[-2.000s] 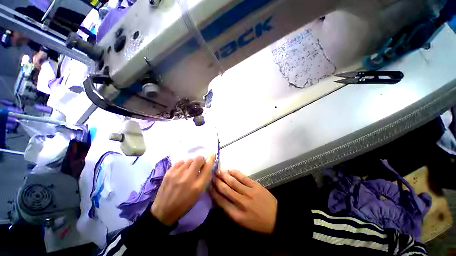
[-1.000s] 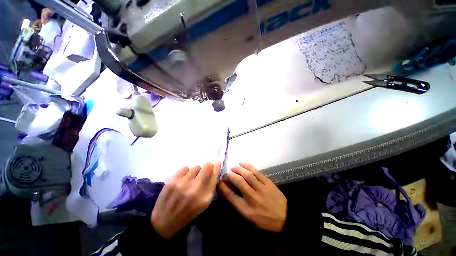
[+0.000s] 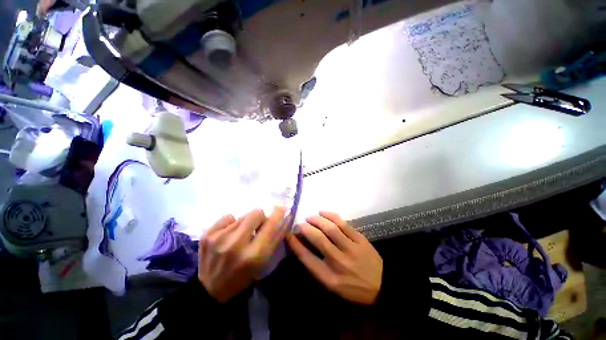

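A pale fabric piece with a dark purple edge [image 3: 297,192] runs from below the sewing machine head [image 3: 266,46] toward me. Its surface is washed out by glare. My left hand [image 3: 240,251] presses on the piece, with thumb and forefinger at the purple edge. My right hand [image 3: 337,255] is just right of it, fingertips pinching the near end of the edge. The presser foot and needle are lost in the glare. Purple cloth [image 3: 171,251] lies left of my left hand.
Black thread snips [image 3: 548,99] lie on the bed at right. The off-white lamp [image 3: 170,145] stands left of the needle area. A curved panel with dark edge [image 3: 119,199] lies at left. A purple bundle [image 3: 495,262] is below the measuring tape [image 3: 458,207]. A grey motor [image 3: 41,219] is far left.
The view has shifted closer to the machine head. More of the purple edge shows beyond my fingers than two seconds ago. Both hands stay together at its near end.
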